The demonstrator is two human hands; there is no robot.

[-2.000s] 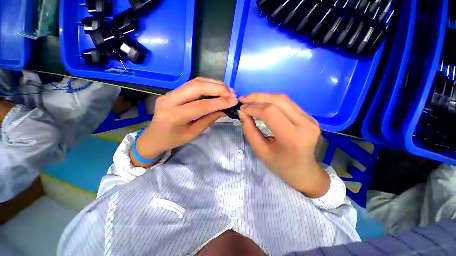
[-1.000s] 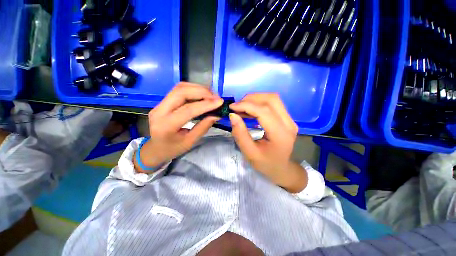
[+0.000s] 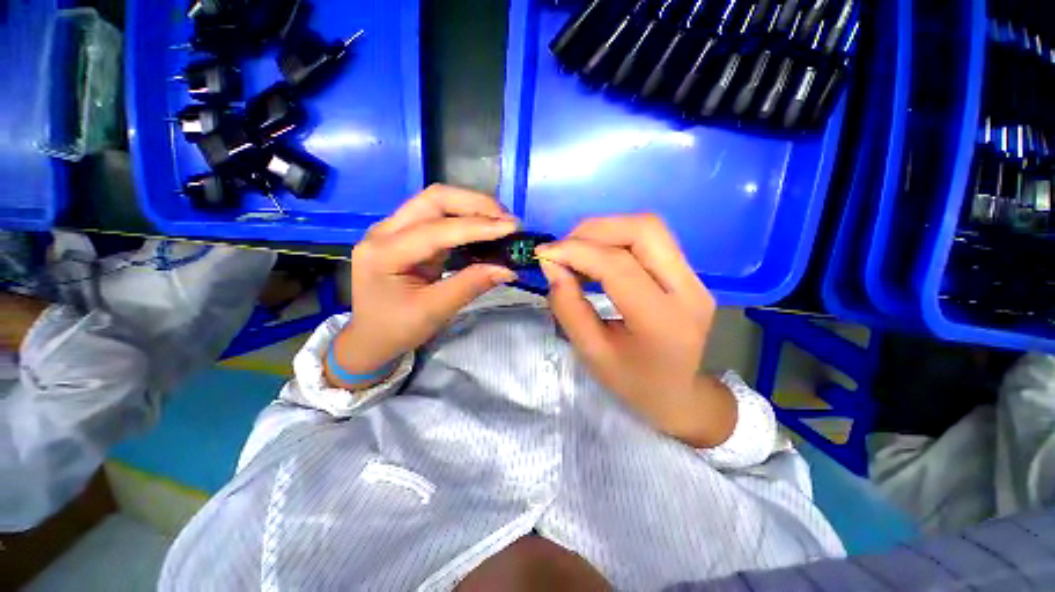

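Note:
A small black housing (image 3: pixel 480 252) is held at the bench edge, with a green circuit board (image 3: pixel 523 251) showing in its right end. My left hand (image 3: pixel 411 278) grips the housing between thumb and fingers. My right hand (image 3: pixel 636 312) has its thumb and fingertips pinched at the board's right end. Whether a small part is between those fingertips is too small to tell. A blue band is on my left wrist.
The left blue tray (image 3: pixel 336 222) holds loose black units (image 3: pixel 278 112). The right blue tray (image 3: pixel 648 174) holds slanting rows of black units (image 3: pixel 740 81). Overlapping blue trays (image 3: pixel 960 322) stand far right, a clear box (image 3: pixel 90 87) far left. Neighbours' white sleeves show at both sides.
The green board in the housing's end has come into clear view between my hands. My right fingertips have shifted slightly right. The trays shifted in view as the camera moved.

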